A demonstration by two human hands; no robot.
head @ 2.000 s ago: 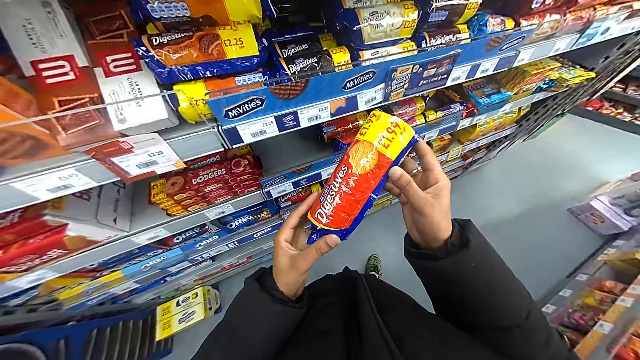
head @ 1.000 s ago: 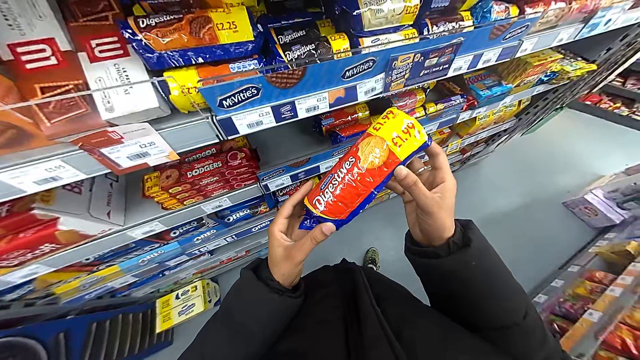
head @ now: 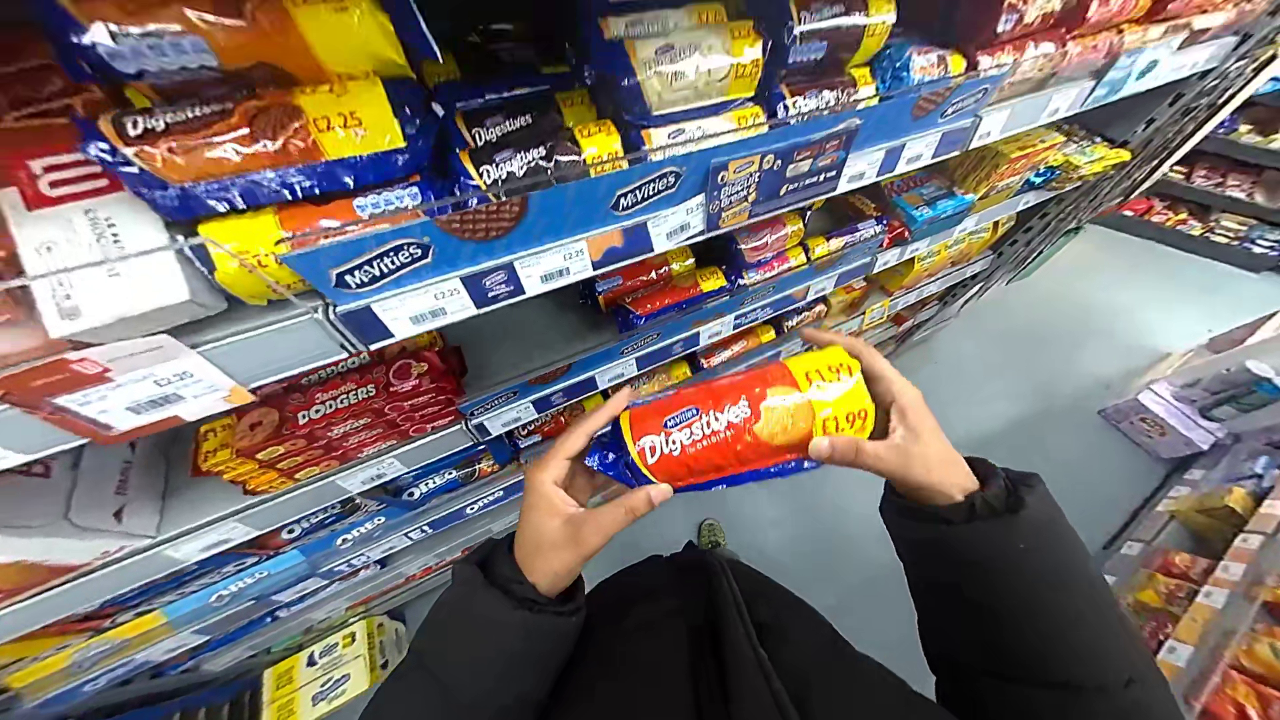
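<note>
A red and blue packet of McVitie's Digestives biscuits point(head: 725, 420) with a yellow price panel is held out in front of my body, nearly level, its front face up toward me. My left hand point(head: 585, 490) grips the blue wrapper at its left end, thumb on the lower edge and fingers behind. At the yellow end, my right hand point(head: 890, 425) has its thumb on the front and its fingers around the top and back. Behind the packet, similar red Digestives packets point(head: 665, 290) lie on a lower shelf.
Shelves of biscuits run along the left and front, with a blue McVitie's shelf edge point(head: 480, 265), red Jammie Dodgers packs point(head: 335, 410) and Oreo packs point(head: 450, 475). A yellow carton point(head: 335, 670) is low at left. Grey floor point(head: 1000, 380) lies beyond my right hand; another display point(head: 1210, 590) stands at right.
Both hands have turned the biscuit packet from a steep slant to nearly level, its yellow end now lower. Both hands keep hold of it.
</note>
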